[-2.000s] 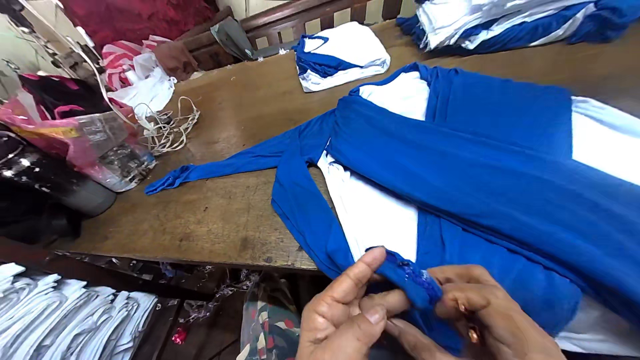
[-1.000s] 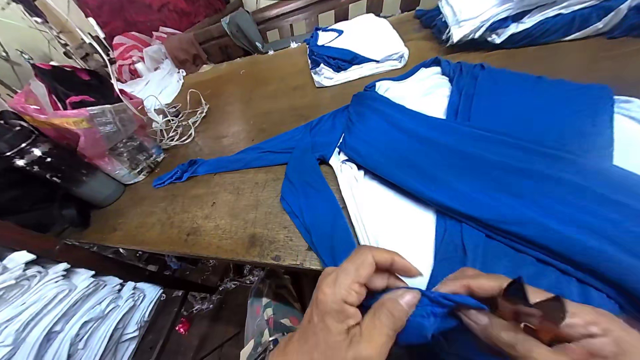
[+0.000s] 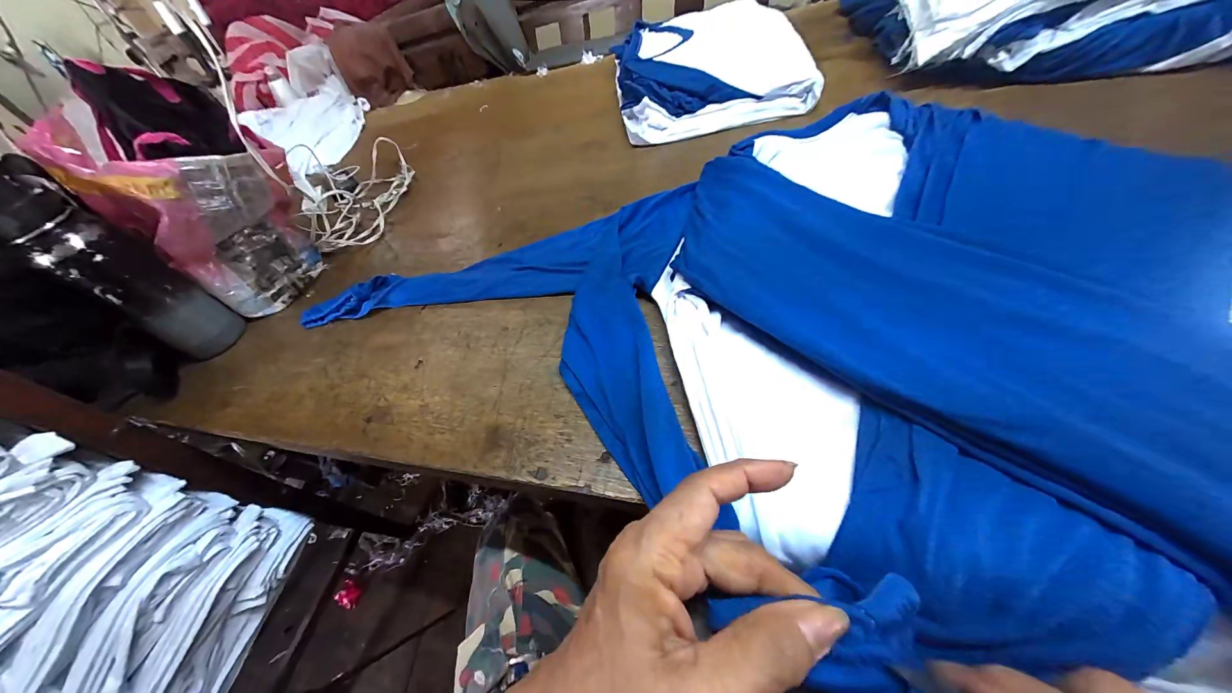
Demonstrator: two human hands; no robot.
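Note:
A blue and white long-sleeved garment [image 3: 962, 289] lies spread over the right half of the wooden table. One narrow blue sleeve [image 3: 500, 271] stretches left across the wood. Another bends down toward the near edge. At the bottom, my left hand [image 3: 693, 597] pinches a bunched blue fabric end [image 3: 866, 616] between thumb and fingers, its index finger raised. Only the blurred fingers of my right hand [image 3: 1020, 678] show at the bottom edge, close to the same bunched fabric; whether they grip it is hidden.
A folded blue and white garment [image 3: 722, 67] and a garment stack [image 3: 1059, 34] lie at the far side. A white cord [image 3: 361, 207], a pink plastic bag [image 3: 144, 183] and a dark cylindrical container [image 3: 125, 269] stand left. White cloth pieces [image 3: 125, 577] are piled lower left, below the table [image 3: 462, 385].
Both hands held the blue fabric end together a second ago. My right hand has since moved down, mostly out of view, and my left index finger has lifted.

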